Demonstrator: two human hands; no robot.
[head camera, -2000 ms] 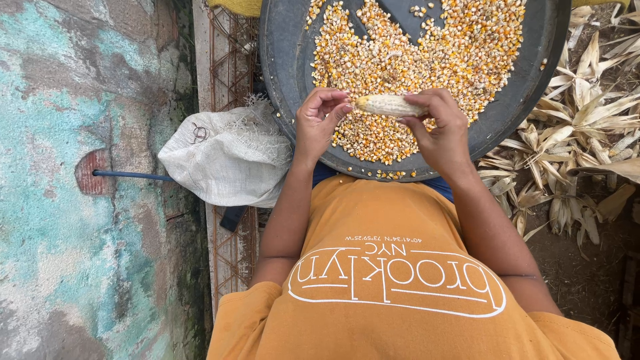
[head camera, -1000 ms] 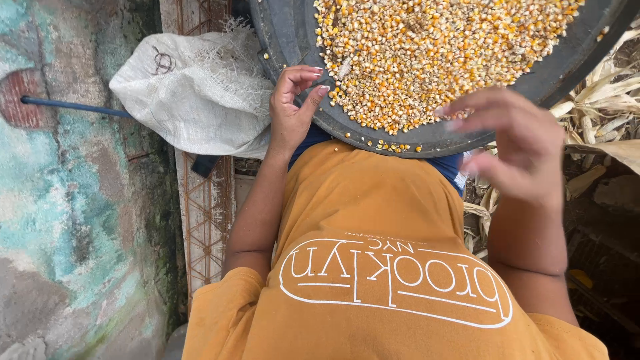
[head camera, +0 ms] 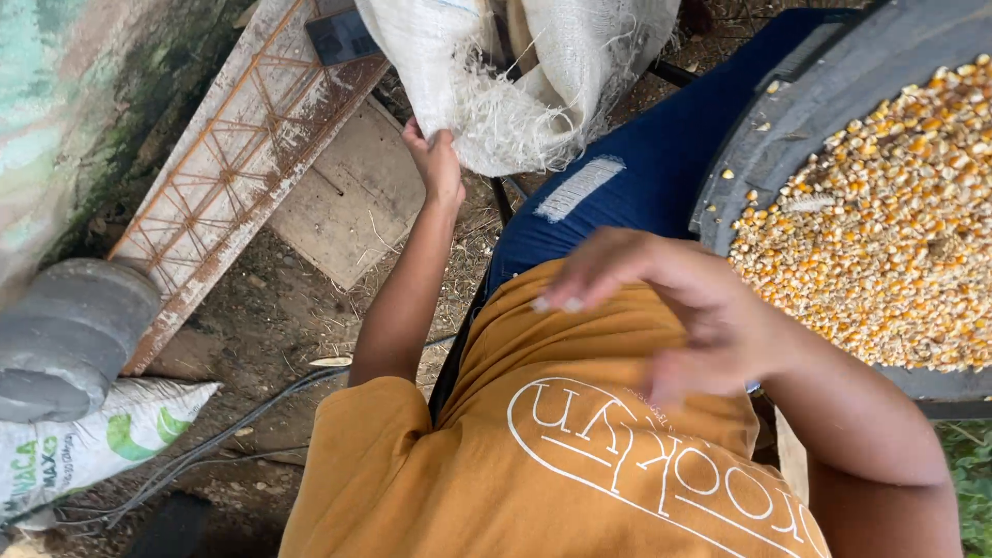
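Note:
My left hand (head camera: 439, 161) grips the frayed edge of a white woven sack (head camera: 535, 128), its fingers closed on the cloth. The sack's mouth gapes, and pale pieces that look like corn cobs or husks show inside. Blurred by motion, my right hand (head camera: 659, 306) hangs over my lap with its fingers apart and nothing in it. At the right, a dark round basin (head camera: 717, 186) holds loose yellow and white corn kernels (head camera: 891, 225), with a small pale scrap lying among them.
A dark phone (head camera: 341, 37) rests on a board beside a rusty wire truss (head camera: 225, 174). Below that are a grey pipe (head camera: 74, 333) and a printed white bag (head camera: 101, 446). Black cables (head camera: 232, 422) cross the dirt floor. A mottled wall stands at the upper left.
The view has swung left toward the sack. My left hand has moved from the basin's rim to the sack and taken hold of it. The cob held two seconds ago is out of my hands.

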